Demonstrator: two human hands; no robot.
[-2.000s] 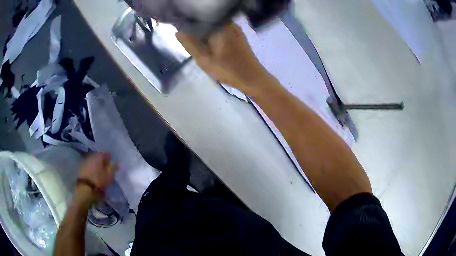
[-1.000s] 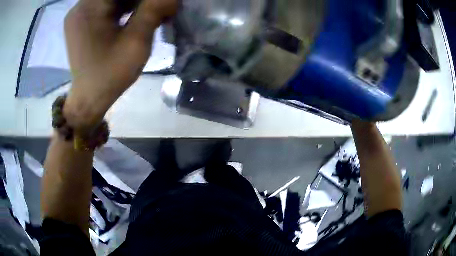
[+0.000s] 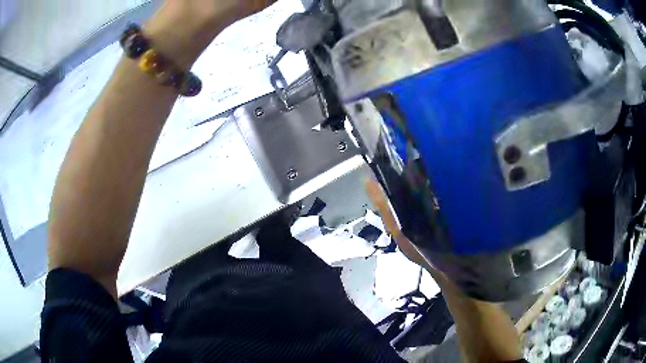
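The cutting machine's blue motor [image 3: 474, 142] with worn silver housing fills the right centre. Its flat metal base plate [image 3: 283, 142] with screws lies by the table edge, beside the marked white paper marker [image 3: 234, 78] on the lay. My left hand [image 3: 205, 18], with a beaded bracelet on the wrist, reaches over the lay left of the machine; its fingers are cut off or unclear at the top edge. My right hand [image 3: 386, 213] is below and behind the motor, mostly hidden by it, so its grip does not show. The knife is not clearly visible.
A dark clamp [image 3: 39, 81] sits at the lay's far left edge. White and dark offcuts [image 3: 404, 276] litter the floor below the table [image 3: 205, 213]. Rolled white items [image 3: 567, 319] are at lower right, and black cables [image 3: 591, 21] run behind the motor.
The view has turned; the motor looks larger and lower, and the base plate shows more fully beside the marker. My left hand has moved up to the top edge; my right hand is still by the motor.
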